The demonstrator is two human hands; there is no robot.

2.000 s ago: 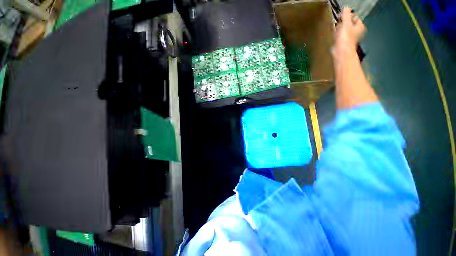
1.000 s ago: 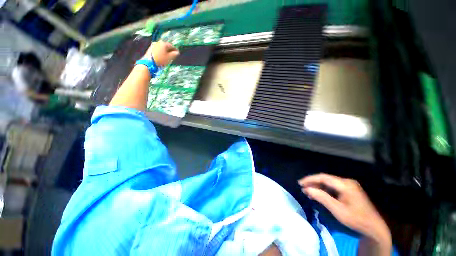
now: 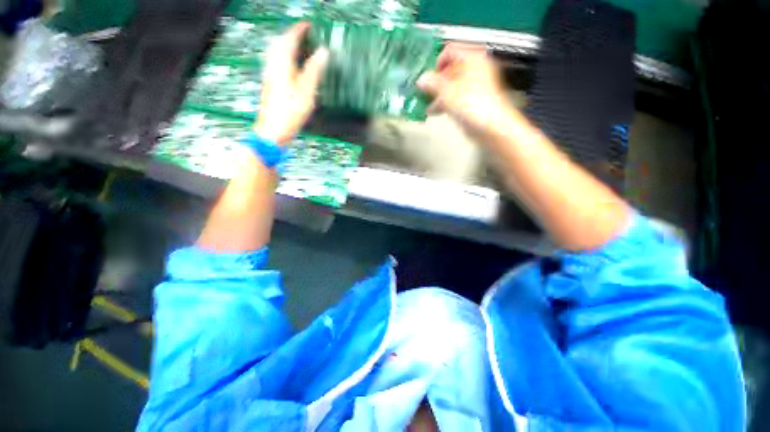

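A green circuit board (image 3: pixel 367 67), blurred, is held up between my hands over the bench. My left hand (image 3: pixel 289 89), with a blue wrist strap (image 3: pixel 265 150), grips its left edge. My right hand (image 3: pixel 463 83) is at its right edge, fingers closed on it. More populated boards lie in rows beneath and to the left, one at the front (image 3: pixel 325 171). Part of a dark tray shows under the held board.
A ribbed black plate (image 3: pixel 582 84) lies across the rails at right. A silver metal rail (image 3: pixel 422 196) runs along the bench front. A black sheet (image 3: pixel 152 67) and crumpled clear plastic (image 3: pixel 46 76) are at left. Dark stacked trays stand at far right.
My right hand has come up from near my lap to the board's right edge. The board is now raised between both hands. The view has shifted along the bench.
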